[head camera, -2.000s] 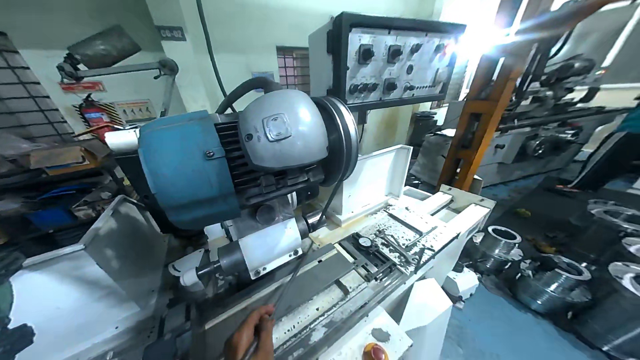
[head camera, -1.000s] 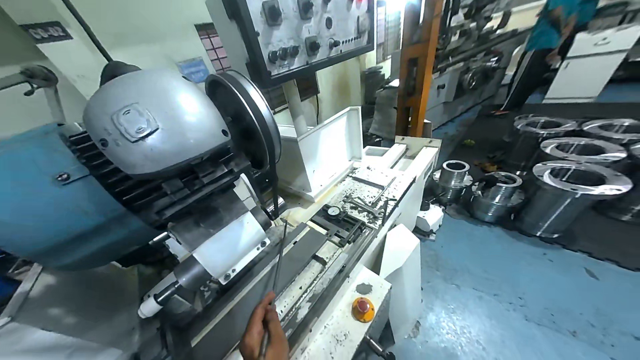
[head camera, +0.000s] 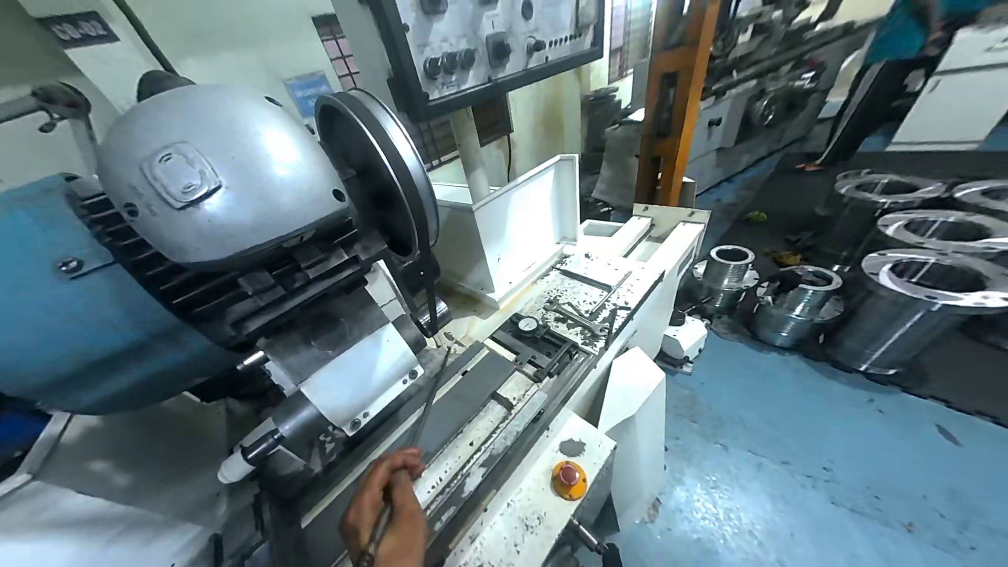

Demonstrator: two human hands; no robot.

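Observation:
My left hand (head camera: pixel 386 504), at the bottom left of centre, is closed around a thin dark metal rod (head camera: pixel 431 402). Forward from the fist the rod slants up over the grey slideway (head camera: pixel 472 394), its far end near the steel spindle end (head camera: pixel 431 315) under the black pulley (head camera: pixel 378 173). I cannot tell whether that end touches anything. Left of the hand is a white cylindrical housing (head camera: pixel 358 378), below a grey and blue motor (head camera: pixel 220 165). A dial gauge (head camera: pixel 527 324) lies on a black fixture beyond the slideway. My right hand is out of view.
Open-end spanners (head camera: pixel 583 319) lie among metal chips on the machine bed. An emergency stop button (head camera: pixel 568 479) sits on the near white housing. Above hangs a control panel (head camera: pixel 496 47). Flanged steel cylinders (head camera: pixel 890 315) stand on the floor right; a person (head camera: pixel 874 87) stands behind.
The view has swung right and closer to the machine, so the floor and the steel cylinders show more fully. The rod has stayed in my left hand throughout.

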